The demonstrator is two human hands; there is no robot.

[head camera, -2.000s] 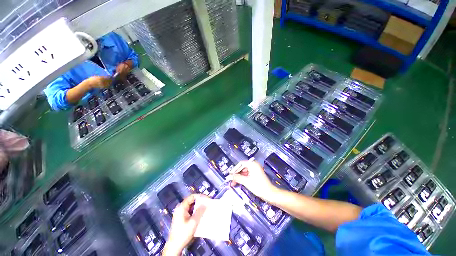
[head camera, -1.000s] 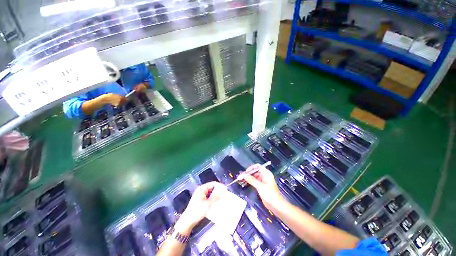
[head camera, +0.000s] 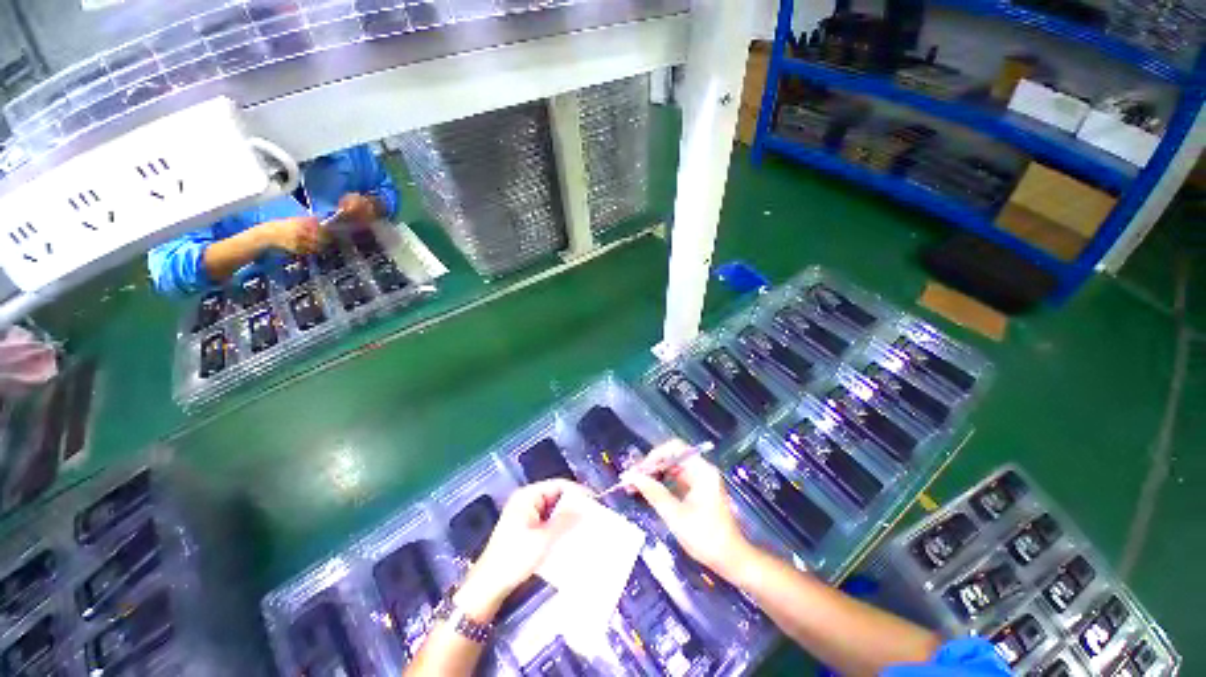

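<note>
My left hand [head camera: 532, 518] is shut on a white sheet [head camera: 590, 562], held above the clear blister tray [head camera: 437, 500]. My right hand [head camera: 681, 492] holds thin pale tweezers [head camera: 685, 455], whose tip points left to the sheet's upper edge by my left fingertips. Whether a small piece is at the tip, I cannot tell. Black handset housings [head camera: 405, 582] lie in the tray's pockets under and around my hands; the sheet and hands hide some of them.
A second tray of housings [head camera: 866, 430] adjoins at the right, a smaller-part tray [head camera: 985, 582] sits lower right, another tray [head camera: 99, 569] at left. A white post [head camera: 697, 199] and power strip [head camera: 126, 199] stand ahead. A coworker's hands [head camera: 311, 233] work opposite. Blue shelving [head camera: 913, 95] stands behind.
Since two seconds ago the view has tilted up and my hands have come closer together, with the tweezers now at the sheet's upper edge. Over the last second they have barely moved.
</note>
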